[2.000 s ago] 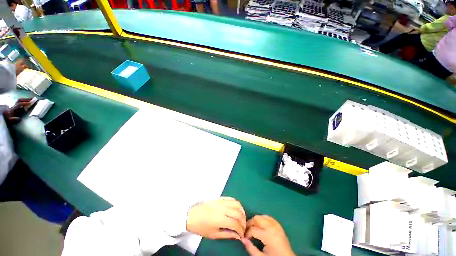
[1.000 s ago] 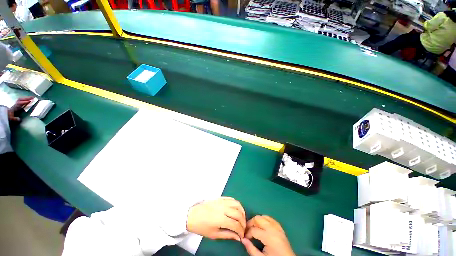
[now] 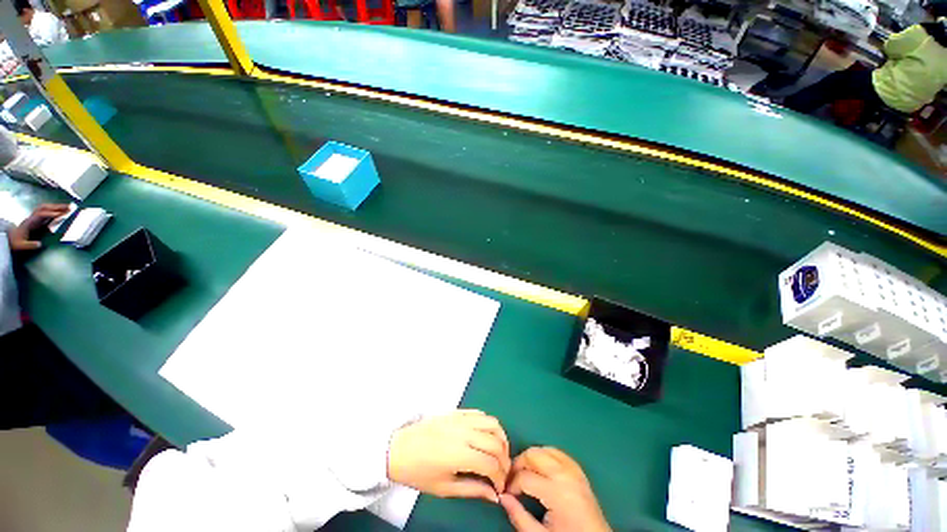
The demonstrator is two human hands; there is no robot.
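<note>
My left hand [image 3: 450, 454] and my right hand [image 3: 553, 493] meet fingertip to fingertip at the bottom middle, over the green bench. Their fingers are bent together; whether a small item is pinched between them cannot be seen. My left forearm in a white sleeve lies over the near part of a large white sheet [image 3: 343, 322]. A black parts bin [image 3: 649, 366] with small white parts [image 3: 615, 353] stands beyond my right hand, at the yellow edge strip [image 3: 716, 344]. A white flat box or card [image 3: 700, 486] lies to the right of my right hand.
White retail boxes [image 3: 810, 468] are stacked at the right. The conveyor belt [image 3: 519, 208] carries a blue box [image 3: 343, 177] and a joined row of white boxes [image 3: 867, 301]. At the left are another black bin [image 3: 130, 272], a yellow post [image 3: 83, 120] and a neighbour's hand [image 3: 39, 223].
The blue box and the joined row of white boxes have moved right along the belt. The neighbour's arm at the left has shifted. My hands look unchanged.
</note>
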